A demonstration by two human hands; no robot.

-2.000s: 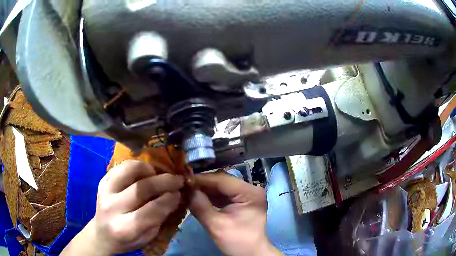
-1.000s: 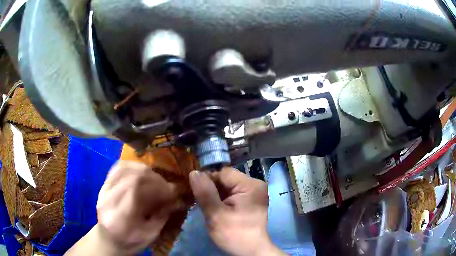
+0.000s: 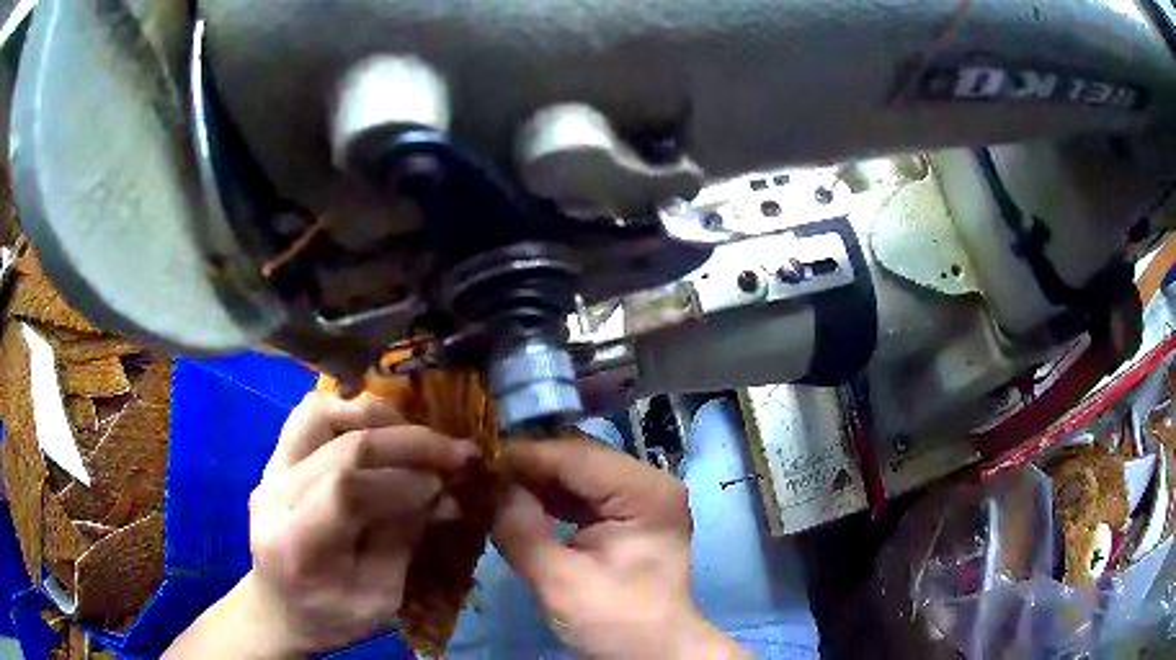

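Note:
The leather workpiece [image 3: 445,587] is orange-tan at the top and darker brown and fuzzy where it hangs down. My left hand [image 3: 355,516] pinches its edge from the left. My right hand [image 3: 600,535] pinches the same edge from the right, fingertips close to the left ones. Both are below the ribbed silver tension dial [image 3: 534,382] of the grey-white sewing machine [image 3: 800,77]. The upper part of the workpiece goes under the machine head, which hides the needle and presser foot.
The pale cylinder arm [image 3: 735,348] with a black band runs right of the head. A blue bin [image 3: 232,477] at left holds cut brown pieces [image 3: 123,516] with a white slip [image 3: 54,402]. A clear plastic bag [image 3: 980,554] is lower right. Blue-jeaned knees are below.
My left hand has come up to the seam edge and turned, its fingers now clearer. The workpiece hangs lower between the hands. The machine shifted slightly in the view.

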